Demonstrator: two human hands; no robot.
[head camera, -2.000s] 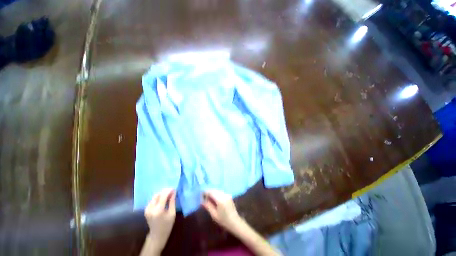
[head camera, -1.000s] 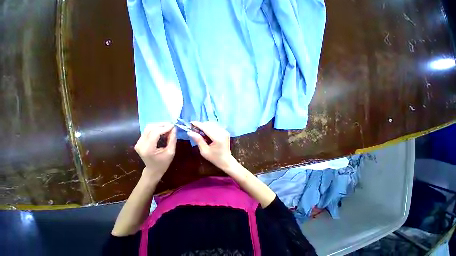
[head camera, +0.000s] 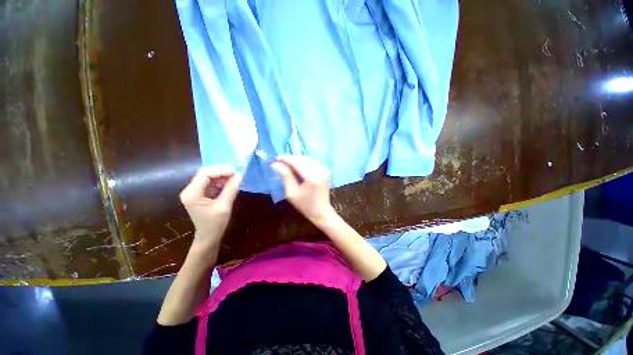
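A light blue shirt (head camera: 326, 97) lies on the dark brown table (head camera: 500, 125), its far end cut off by the top edge of the view. My left hand (head camera: 210, 201) pinches the shirt's hem at the near left between thumb and fingers. My right hand (head camera: 305, 186) is just to the right, over the hem, closed around small thread snips (head camera: 264, 157). Only the thin tip of the snips shows, pointing up and left close to the cloth. The rest is hidden in the fingers.
A pale grey bin (head camera: 534, 277) stands below the table's yellow edging (head camera: 555, 196) at right, with crumpled blue garments (head camera: 451, 258) in it. A seam (head camera: 97, 145) crosses the table at left. The pink apron (head camera: 284, 269) is against the near edge.
The view has tilted down since the first frame. Since the second frame, my right hand has moved slightly right and up, away from my left hand, and the snips' tip has left the left fingertips.
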